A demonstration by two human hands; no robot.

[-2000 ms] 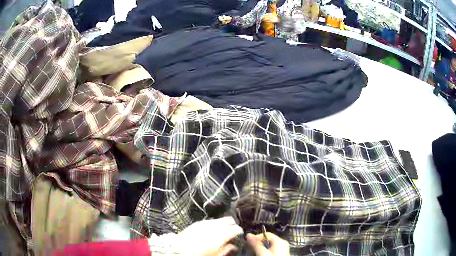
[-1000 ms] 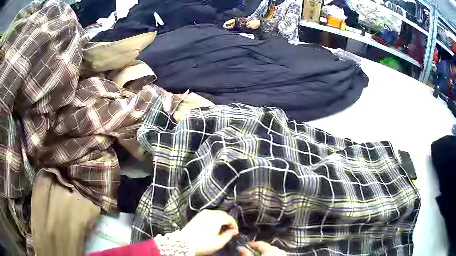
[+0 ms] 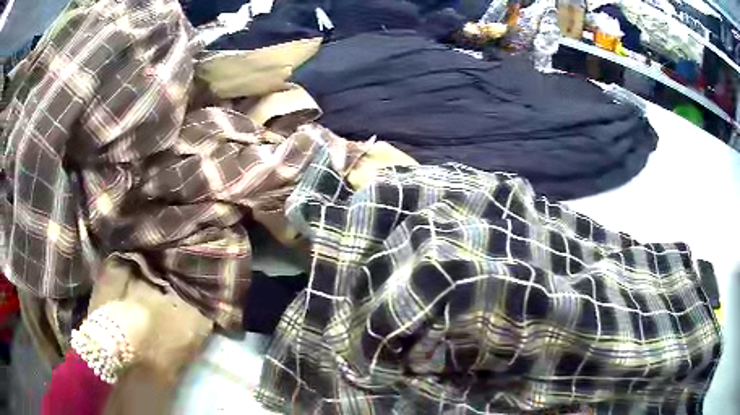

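A black plaid garment with white and yellowish check lines [image 3: 519,300] lies bunched on the white table in front of me, its near edge cut off by the frame. My left hand [image 3: 162,340] is at the lower left, blurred, beyond a pearly beaded cuff and red sleeve. It is over or against the tan lining of the brown plaid garments; its fingers and any hold cannot be made out. My right hand is not in view.
Brown plaid garments [image 3: 122,154] are heaped at the left. A large black garment pile [image 3: 487,113] lies beyond the plaid. A small dark flat object [image 3: 707,282] is by the plaid's right edge. A hand [image 3: 484,31] and loaded shelves are at the back.
My left hand has left the black plaid and moved to the lower left. My right hand has gone out of view. The whole scene has shifted right in the frame.
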